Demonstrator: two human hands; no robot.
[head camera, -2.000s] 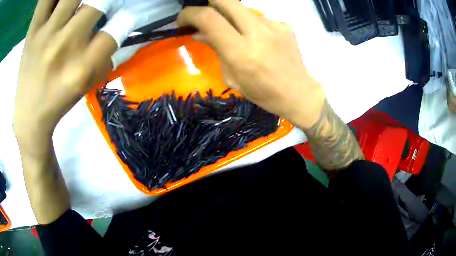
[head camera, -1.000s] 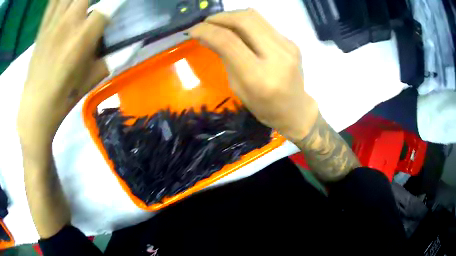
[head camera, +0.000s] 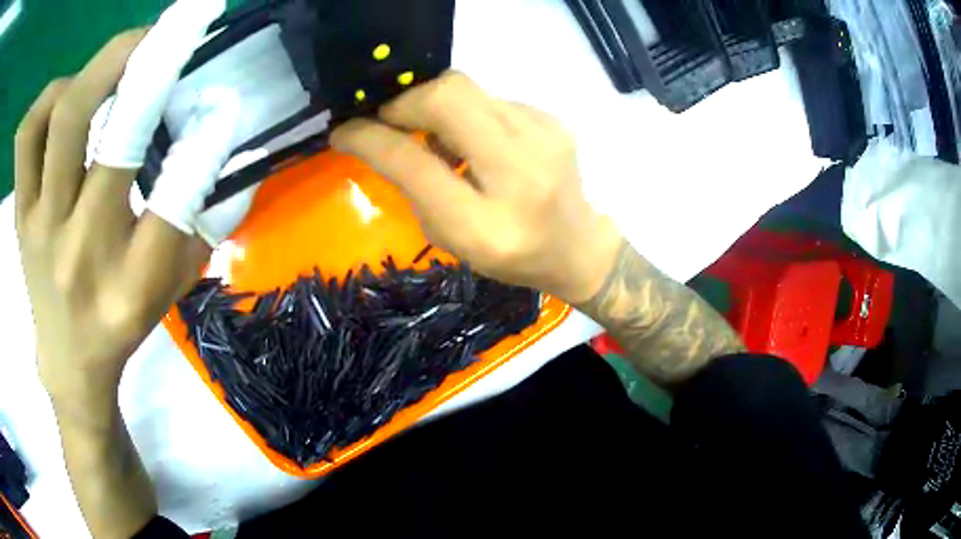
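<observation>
A black plastic housing [head camera: 385, 32] with several yellow dots on its solid end lies above the orange tray, cut off by the top edge. My left hand [head camera: 100, 242], with white finger cots on some fingers, grips the housing's left end. My right hand [head camera: 490, 184] is bare, its thumb and index fingertips together at the housing's lower edge near the dots; whether a strip is between them is hidden. The orange tray [head camera: 306, 226] holds a loose heap of small black strips [head camera: 337, 347].
Stacked black housings [head camera: 695, 53] lie at the upper right, beside whitish sheets or bags [head camera: 906, 200]. A red stool [head camera: 806, 316] stands at the lower right. Part of a second orange tray [head camera: 13, 521] shows at the lower left. A green surface [head camera: 79, 37] is at the upper left.
The housing now shows its yellow-dotted end lower and more fully in view. My right hand has moved left and down along with it. The tray appears lower in the picture.
</observation>
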